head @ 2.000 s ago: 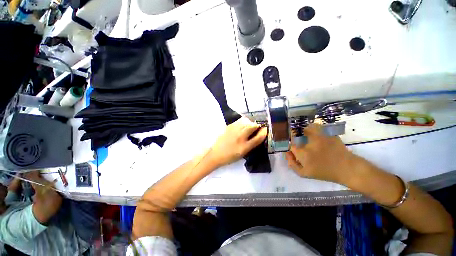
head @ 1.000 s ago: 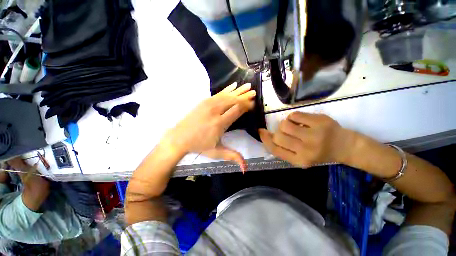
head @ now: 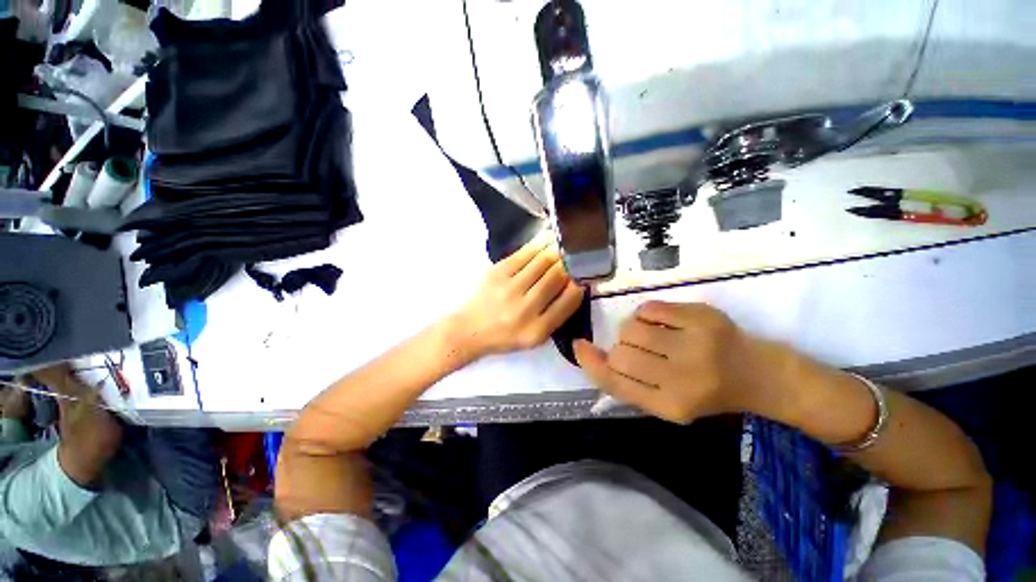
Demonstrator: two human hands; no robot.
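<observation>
A black cut piece [head: 492, 214] lies on the white table, running from upper left under my left hand to the machine's needle area. Its lower end shows between my hands. My left hand [head: 514, 300] presses on the piece, left of the shiny metal cover [head: 584, 182], which hides the needle and presser foot. My right hand [head: 684, 362] is curled low on the table, right of the piece. One fingertip is at the piece's lower end; whether it grips the cloth cannot be told.
A thick pile of black pieces [head: 239, 148] lies left, with a small black scrap [head: 298, 279] below it. Tension springs and knobs [head: 746, 205] and thread snips [head: 918, 206] are right of the cover. A grey housing [head: 63, 298] stands far left, beside a person's arm [head: 85, 432].
The view has shifted and moved back from the machine head since one second ago. My left hand's spread fingers have drawn together on the cloth. The lower end of the piece looks narrower.
</observation>
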